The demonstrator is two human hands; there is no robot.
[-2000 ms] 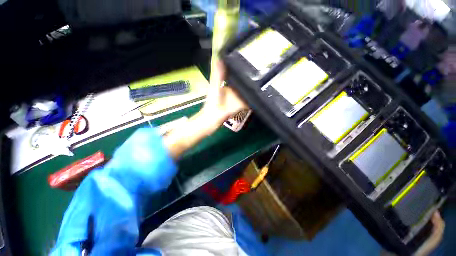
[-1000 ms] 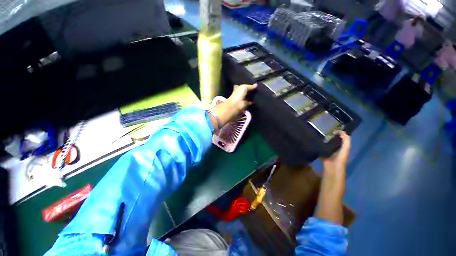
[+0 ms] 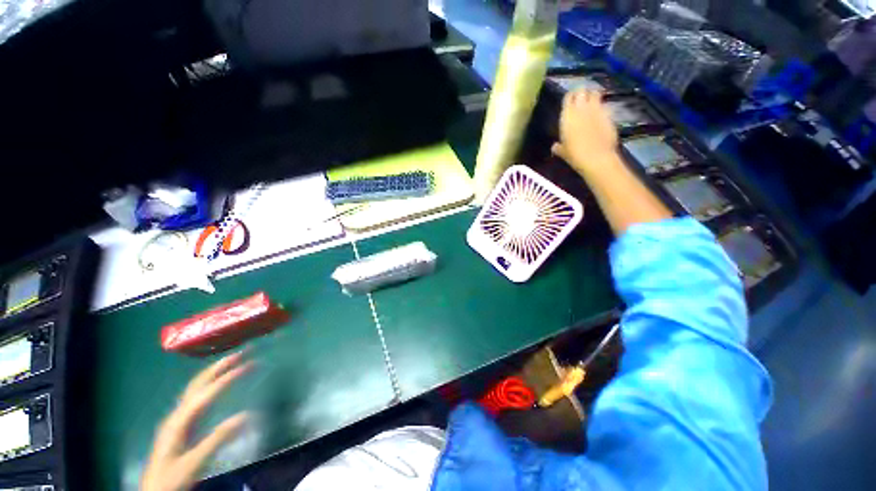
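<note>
A black foam tray (image 3: 672, 175) with several open phones (image 3: 656, 153) lies at the right side of the bench. My right hand (image 3: 586, 129) is over its far left edge, fingers close together and pointing away; whether it grips the foam cannot be told. My forearm and sleeve cover part of the tray's near side. My left hand (image 3: 197, 422) is blurred at the lower left, over the green bench top, empty with fingers spread. Another foam tray (image 3: 75, 336) with phones (image 3: 21, 355) is cut off by the left edge.
A pink fan (image 3: 525, 222) stands beside the right tray, near a yellow-wrapped post (image 3: 514, 101). A red packet (image 3: 221, 323) and a silver-white packet (image 3: 386, 268) lie on the green bench (image 3: 451, 326). Scissors (image 3: 221, 240) and a ridged strip (image 3: 380, 187) lie behind. A yellow-handled tool (image 3: 562, 385) hangs below the edge.
The right tray, earlier held up by both hands, is now lower at the bench's right side. My left hand has let go and moved far left. My right hand has moved to the tray's far end.
</note>
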